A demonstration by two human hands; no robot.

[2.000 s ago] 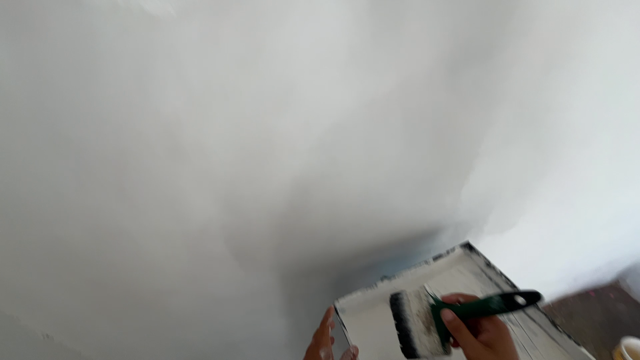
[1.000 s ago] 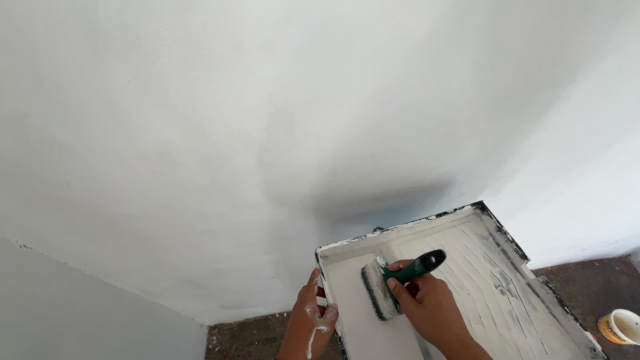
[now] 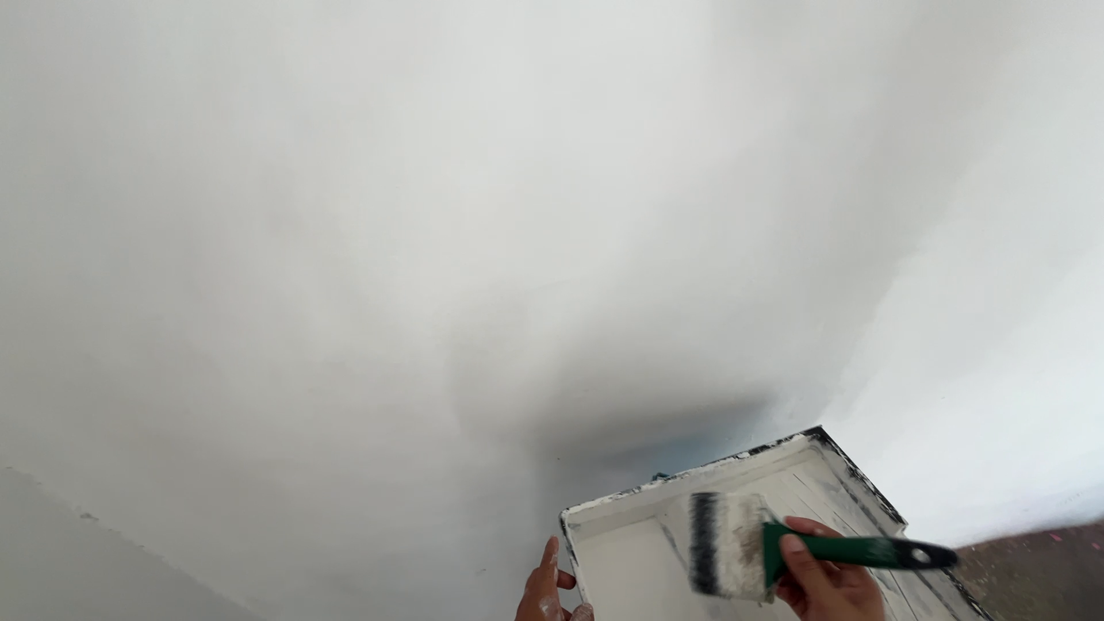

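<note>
My right hand (image 3: 828, 573), low on the right, grips the green handle of a wide paintbrush (image 3: 733, 545). Its bristles are coated with off-white paint, with a dark band at the tips, and point left over the paint tray (image 3: 617, 522). Whether they touch the tray is unclear. My left hand (image 3: 550, 586), smeared with paint, holds the tray's left edge; its lower part is cut off by the frame. The tray is rectangular with a dark, paint-crusted rim and pale paint inside, and its near part lies outside the view.
A white painted wall (image 3: 483, 259) fills most of the view, with a shadow above the tray. A greyer surface (image 3: 78, 561) lies at the lower left. Brown speckled floor (image 3: 1044, 565) shows at the lower right.
The brush was lower in the tray a second ago; now its handle points right and its broad side shows. The view has shifted, and the white bucket at the right is out of sight.
</note>
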